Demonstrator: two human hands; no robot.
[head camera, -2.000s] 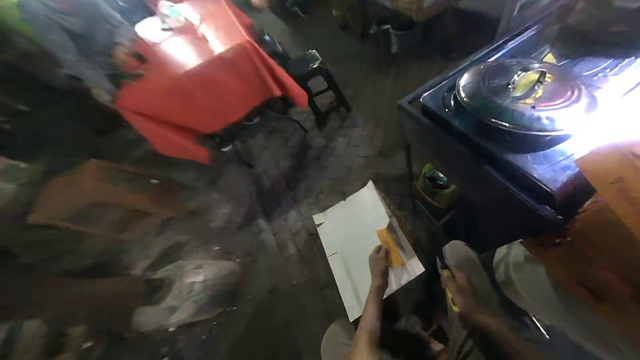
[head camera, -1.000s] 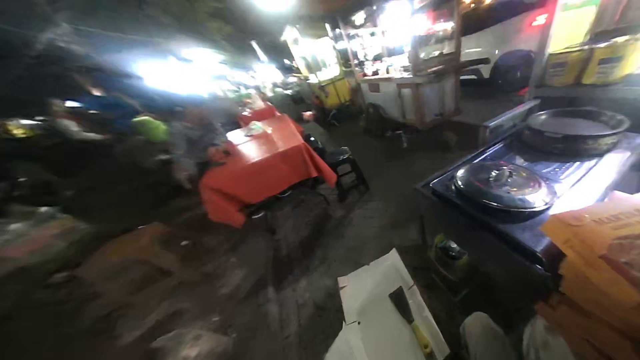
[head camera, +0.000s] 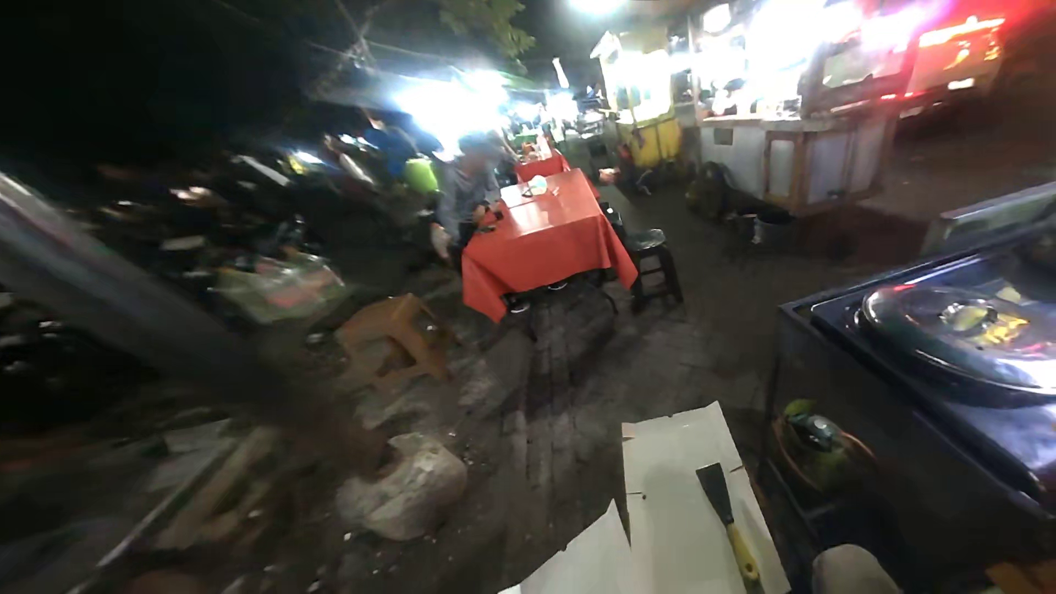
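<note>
Neither my left hand nor my right hand shows in the frame of now. At the bottom, a sheet of pale cardboard (head camera: 676, 495) lies with cut, raised edges. On it rests a scraper with a dark flat blade and a yellow handle (head camera: 742, 554), its blade pointing away from me. A second pale flap (head camera: 582, 561) spreads to the left of the sheet. To the right, a pan under a glass lid (head camera: 965, 330) sits on a dark stove (head camera: 874, 412). Part of my knee (head camera: 854, 569) shows at the bottom edge.
Ahead, a person (head camera: 469, 190) sits at a table with a red cloth (head camera: 544, 231), a black stool (head camera: 656, 264) beside it. An orange-brown plastic stool (head camera: 396, 338) and a pale rock-like lump (head camera: 408, 487) are at the left. A basket (head camera: 825, 454) stands beside the stove; lit food carts (head camera: 792, 157) stand beyond.
Two seconds ago both my hands were at the cardboard; now they are out of view. The scraper lies on the sheet, and a pale flap shows at its left. The view has tilted up.
</note>
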